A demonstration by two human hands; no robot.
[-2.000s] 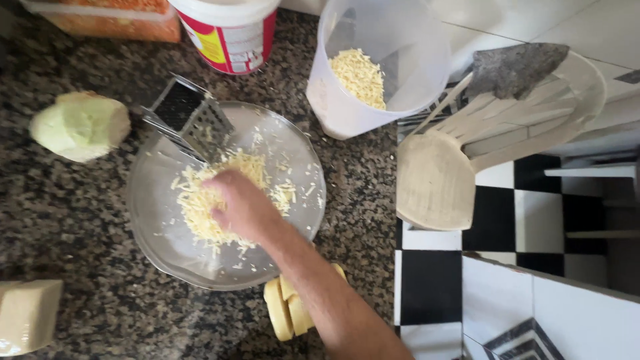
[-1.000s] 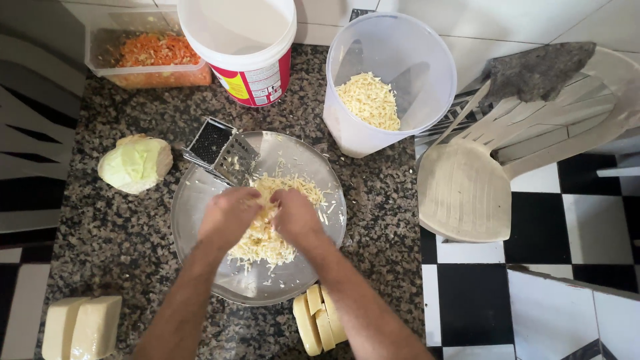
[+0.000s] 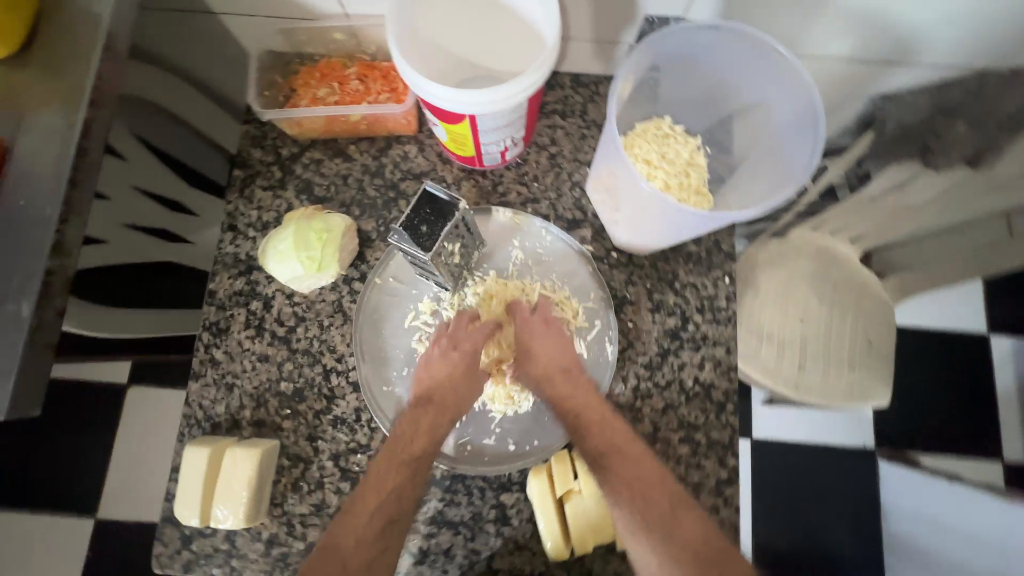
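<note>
A round metal tray (image 3: 384, 320) lies on the granite counter with a pile of grated cheese (image 3: 506, 394) at its middle. My left hand (image 3: 458, 352) and my right hand (image 3: 546, 344) are both in the pile, close together, fingers curled inward around some shreds. The fingertips are partly buried, so how firmly each hand holds the cheese is unclear. A metal box grater (image 3: 440, 236) stands at the tray's upper left edge, above my left hand. Yellow cheese pieces (image 3: 572, 500) lie beside the tray, partly behind my right forearm.
Behind the tray are a tub of shredded orange food (image 3: 340, 108), a white plastic bucket (image 3: 488, 104) and a tall translucent container (image 3: 640, 212) with grated cheese. A cabbage piece (image 3: 310, 248) and two pale cheese blocks (image 3: 226, 482) sit left. A plastic chair (image 3: 816, 320) stands right.
Two seconds ago only one hand showed at the pile; now both are in it. Since one second ago both hands have stayed at the pile. The view has shifted.
</note>
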